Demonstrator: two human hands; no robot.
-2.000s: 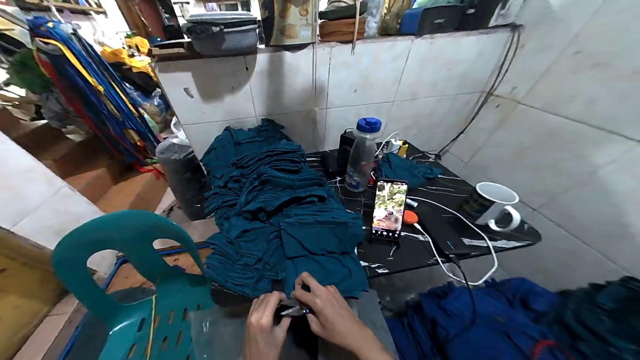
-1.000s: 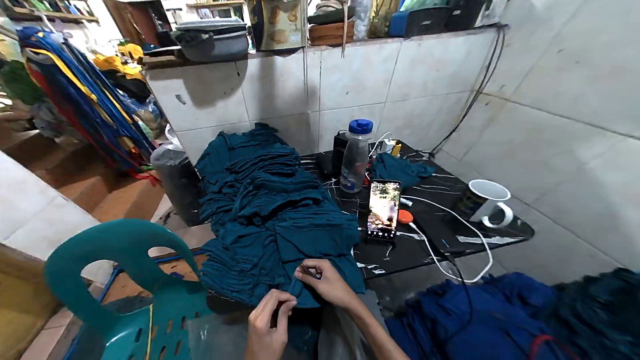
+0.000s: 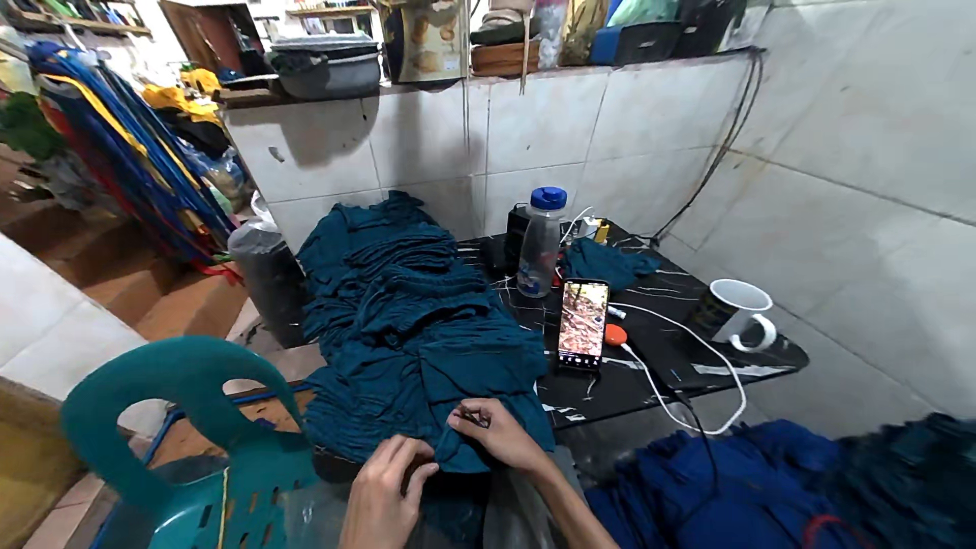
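Note:
A long stack of dark teal fabric pieces (image 3: 427, 305) lies over the near left part of a black marble-patterned table. At its near edge, my right hand (image 3: 492, 435) has a small dark object, too hidden to name, tucked in its curled fingers, with thumb and forefinger at the cloth. Close to its left, my left hand (image 3: 393, 484) bends its thumb and fingers toward the corner of the top piece; whether it grips the cloth is unclear. A lit smartphone (image 3: 583, 324) stands upright to the right of the stack.
Behind the phone are a plastic bottle with a blue cap (image 3: 541, 244) and a teal cloth (image 3: 610, 263). A mug (image 3: 732, 309) and a white cable (image 3: 736, 374) are on the right. A green plastic chair (image 3: 183, 366) stands left; blue garments (image 3: 724, 488) lie lower right.
Two seconds ago both hands were together at the stack's near edge around a small dark tool. They are now a little apart, my right hand over the cloth's edge.

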